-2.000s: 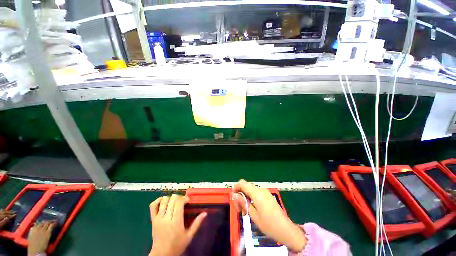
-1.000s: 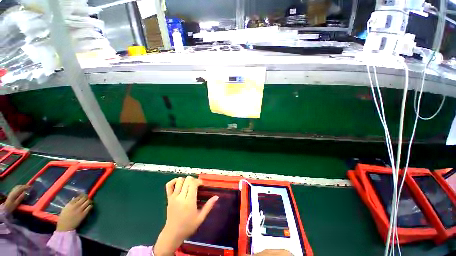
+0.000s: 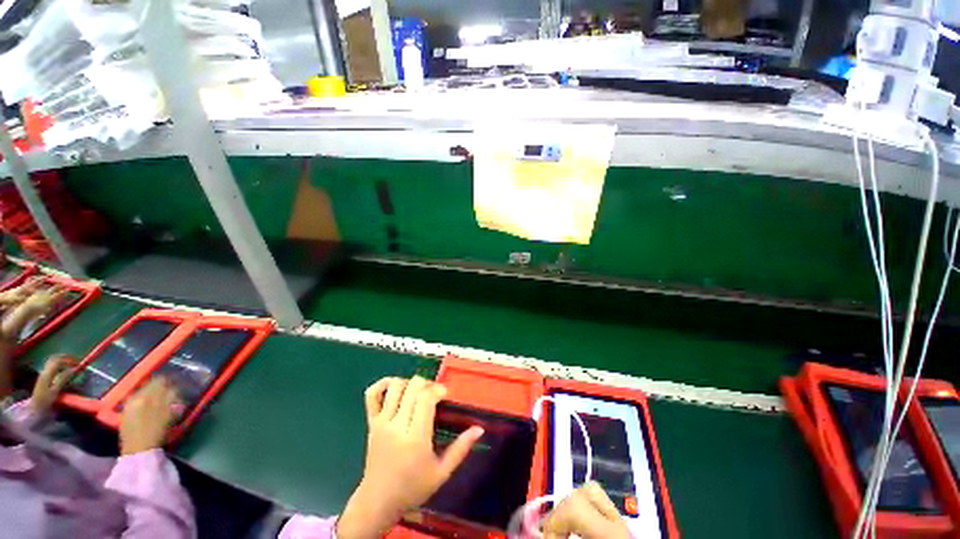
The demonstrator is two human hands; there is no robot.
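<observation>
A red two-slot tray (image 3: 491, 387) lies before me on the green surface. Its left slot holds a dark-screened tablet (image 3: 490, 468). My left hand (image 3: 405, 447) lies over that tablet's left edge, fingers spread. The right slot holds a white-framed device (image 3: 647, 476) with a dark screen and a small orange patch. A white cord (image 3: 585, 437) curves over it. My right hand (image 3: 584, 516) is at its lower edge, fingers bent, cut off by the picture's bottom; whether it grips anything is hidden.
Another person's hands work over a red tray (image 3: 190, 315) at left. Overlapping red trays (image 3: 816, 442) with tablets lie at right, behind hanging white cables (image 3: 895, 363). A slanted grey post (image 3: 234, 211) stands at left. A yellow sheet (image 3: 539, 195) hangs from the white shelf (image 3: 421, 132).
My view has turned right to left, so things stand farther right in it. My right hand has moved from the tray's top down to its lower part, uncovering the white-framed device. My left hand stays on the tablet.
</observation>
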